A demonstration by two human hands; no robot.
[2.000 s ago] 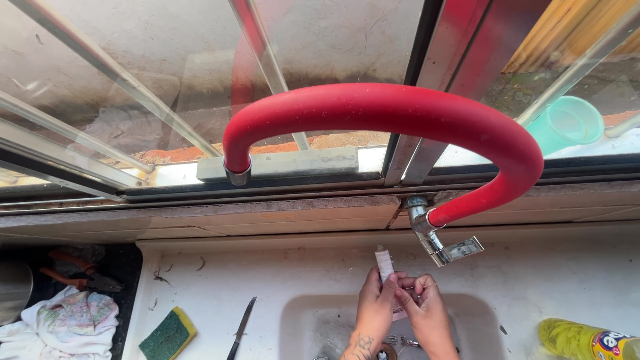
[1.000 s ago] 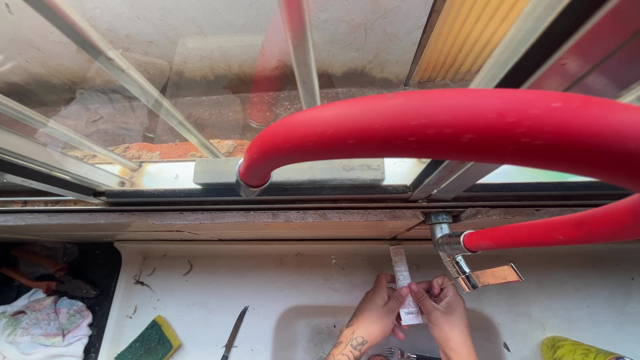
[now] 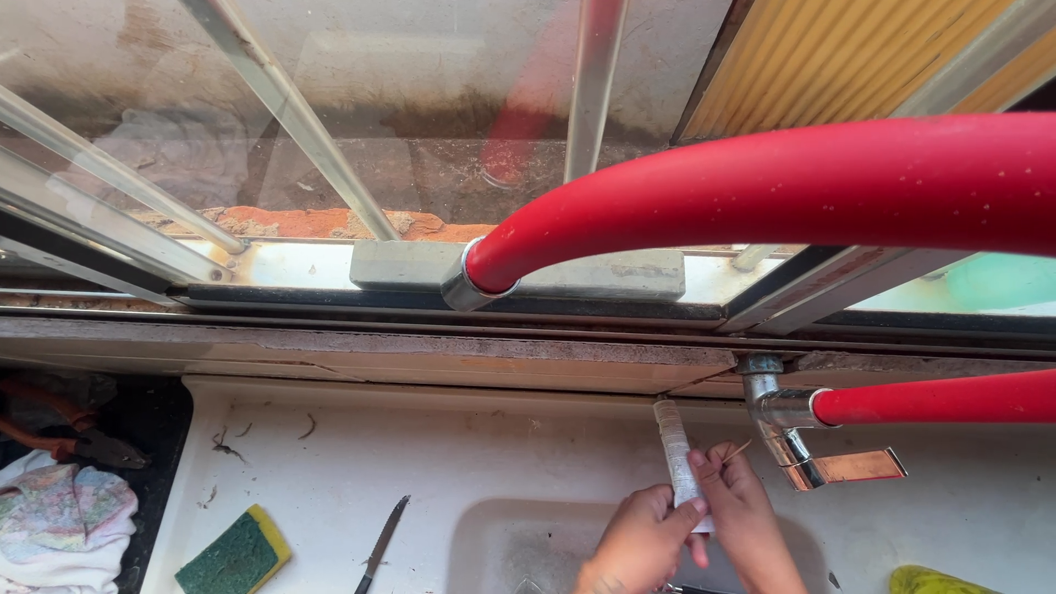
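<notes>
A slim white tube or packet with small print (image 3: 678, 462) is held upright over the sink basin (image 3: 495, 536). My left hand (image 3: 639, 536) grips its lower part from the left. My right hand (image 3: 734, 495) touches its right side and pinches a thin brownish strip or stick (image 3: 737, 450) between its fingertips. Just right of my right hand is the chrome tap (image 3: 780, 429) with its flat lever. Below the hands, part of a dark and metallic object shows in the basin, mostly hidden.
A red flexible spout (image 3: 742, 186) arches over the sink. On the white sink top lie a serrated knife (image 3: 384, 540) and a green and yellow sponge (image 3: 233, 553). Farther left are orange-handled pliers (image 3: 99, 445) and a crumpled cloth (image 3: 66, 520). A yellow-green bottle (image 3: 932, 580) lies at lower right.
The thin strip now shows in my right hand's fingertips, which have moved up along the tube. The view has shifted, bringing the red spout larger across the frame.
</notes>
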